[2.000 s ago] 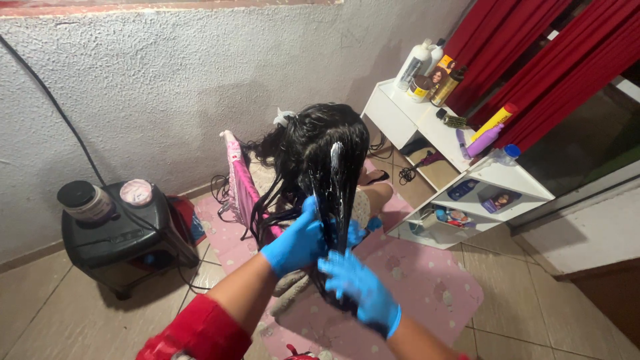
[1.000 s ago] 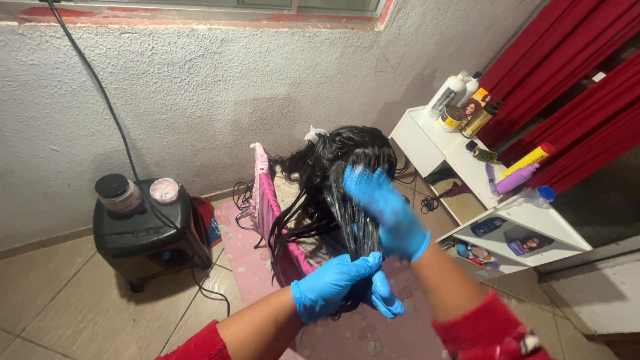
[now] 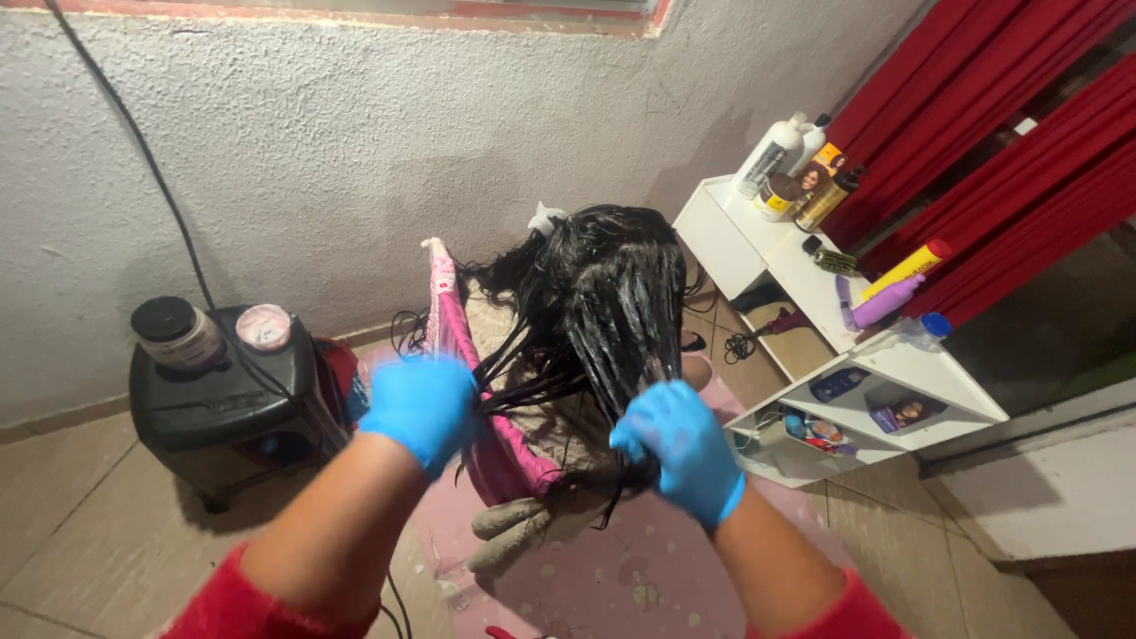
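Note:
A seated person's long, wet black hair (image 3: 612,302) hangs before me, with streaks of white cream on it and a white clip (image 3: 545,218) at its upper left. My left hand (image 3: 421,410), in a blue glove and blurred, is at the left of the hair by the pink chair back; strands reach toward it, but its fingers are too hidden to tell whether it grips them. My right hand (image 3: 679,448), gloved too, is closed on the lower ends of a lock at the front. The person's face is not in view.
A black stool (image 3: 222,399) at left bears a jar (image 3: 177,335) and a pink-and-white lid or tub (image 3: 264,327). A white shelf unit (image 3: 728,235) with bottles stands at right. A pink chair back (image 3: 457,333) borders the person. A black cable (image 3: 160,169) runs down the wall.
My left hand has moved left, away from the front lock. My right hand has come down from the upper part of the hair to its lower ends.

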